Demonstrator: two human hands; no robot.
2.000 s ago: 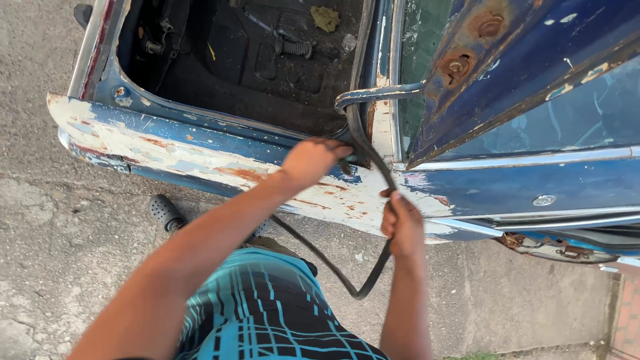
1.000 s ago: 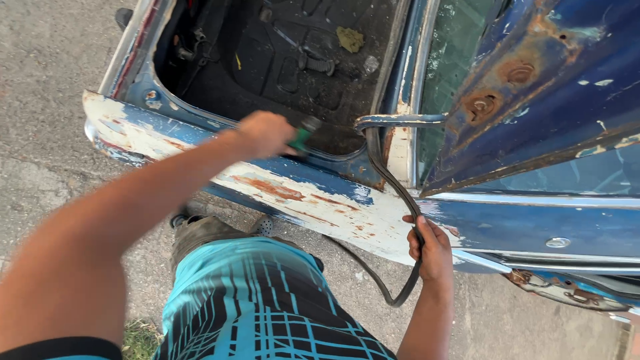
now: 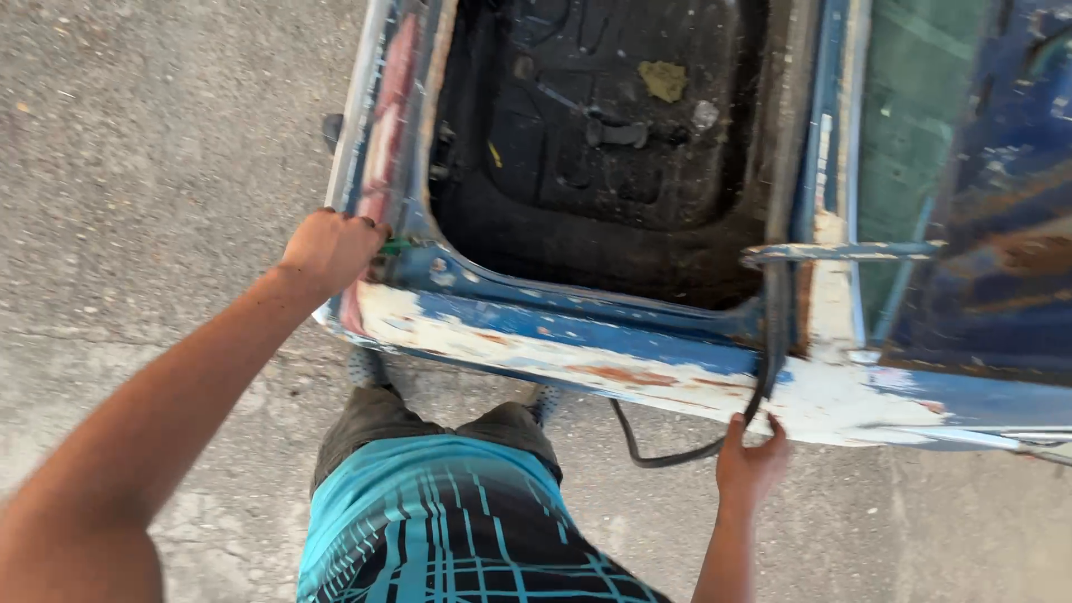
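Observation:
My left hand (image 3: 335, 249) is at the rear corner of a worn blue car, beside the red tail light (image 3: 392, 117). A small green object (image 3: 396, 245) shows at its fingertips; whether the fingers grip it or only touch it is unclear. My right hand (image 3: 754, 461) pinches a black rubber weatherstrip (image 3: 766, 383) between thumb and finger, beside the white-patched fender. From there the strip runs up along the front edge of the trunk opening (image 3: 620, 303), under a metal hinge arm (image 3: 846, 251). Its other end hangs in a loop below the fender (image 3: 662, 461).
The raised trunk lid (image 3: 997, 251) stands at the right, over the rear window glass (image 3: 913, 126). Inside the dark trunk floor (image 3: 578, 201) lie a yellowish scrap (image 3: 663, 80) and some small debris. My feet and legs are close to the car's side, on rough concrete (image 3: 167, 167).
My left hand has moved left, from over the trunk opening's edge to the tail-light corner. My right hand stays on the weatherstrip. The view has shifted closer to the car's rear.

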